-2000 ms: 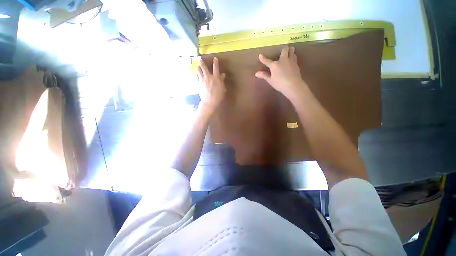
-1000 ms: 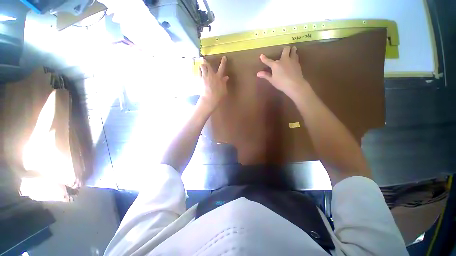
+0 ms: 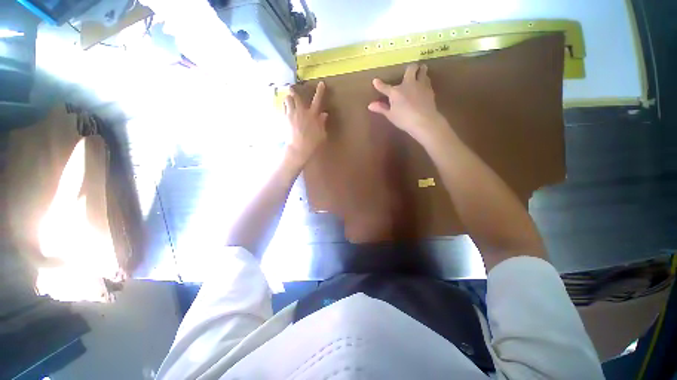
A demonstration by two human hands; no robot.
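Note:
A brown garment panel [image 3: 497, 111] lies flat on the table, its top edge along the yellow template [image 3: 356, 61]. A small pale sticker [image 3: 426, 182] is on the panel. My left hand [image 3: 306, 122] rests on the panel's top left corner, fingers spread, near the machine's sewing head [image 3: 275, 37]. My right hand [image 3: 407, 100] lies flat on the panel below the template's handwritten marks, thumb and fingers apart. Neither hand grips anything. The needle area cannot be made out in the glare.
Strong glare covers the metal table [image 3: 609, 163] at left. A sunlit brown pile [image 3: 82, 215] hangs at far left. Layered brown panels [image 3: 616, 289] lie below the table edge at right. The white inset bed [image 3: 475, 13] is behind the template.
My left hand has shifted slightly from its place two seconds ago, with its fingers still on the panel's corner. My right hand stays in nearly the same place on the panel. The whole view has shifted slightly.

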